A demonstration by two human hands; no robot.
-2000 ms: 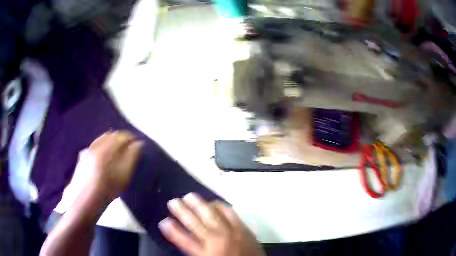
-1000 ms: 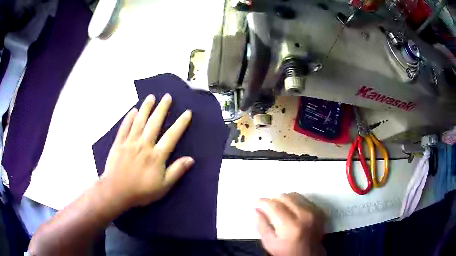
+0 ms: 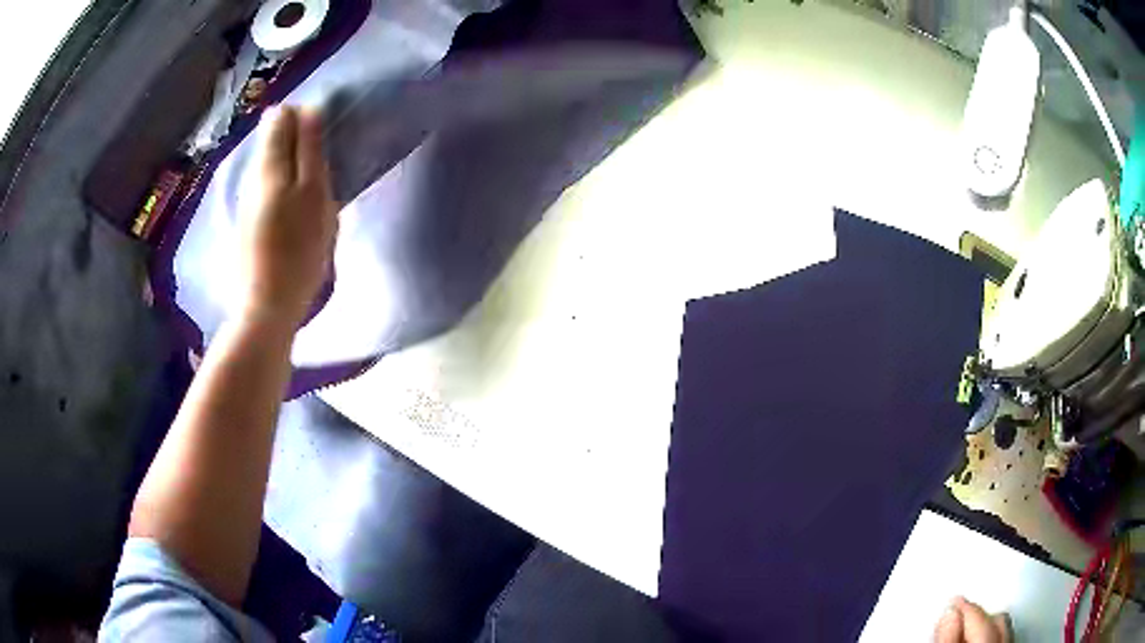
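My left hand (image 3: 291, 226) is at the left, over pale blue-grey pieces (image 3: 226, 207). A greyish panel (image 3: 483, 189), blurred by motion, spreads from beside the hand to the right; whether the fingers grip it is hard to tell. Dark fabric (image 3: 590, 38) lies at the top. A dark purple-navy panel (image 3: 816, 440) lies flat on the white table at the right, its edge against the needle area of the sewing machine (image 3: 1067, 283). My right hand (image 3: 973, 622) is mostly cut off by the bottom edge; only some fingers show, right of the panel.
A white lamp (image 3: 1005, 113) on a cord stands behind the machine head. A white ring with a dark centre (image 3: 290, 18) is at the top left. Red and orange scissors handles (image 3: 1095, 590) are at the lower right. A blue plastic item (image 3: 358, 624) shows below the table (image 3: 565, 502).
The view has turned left. My left hand has left the dark panel and moved to the pieces at the left. The panel still lies by the machine.
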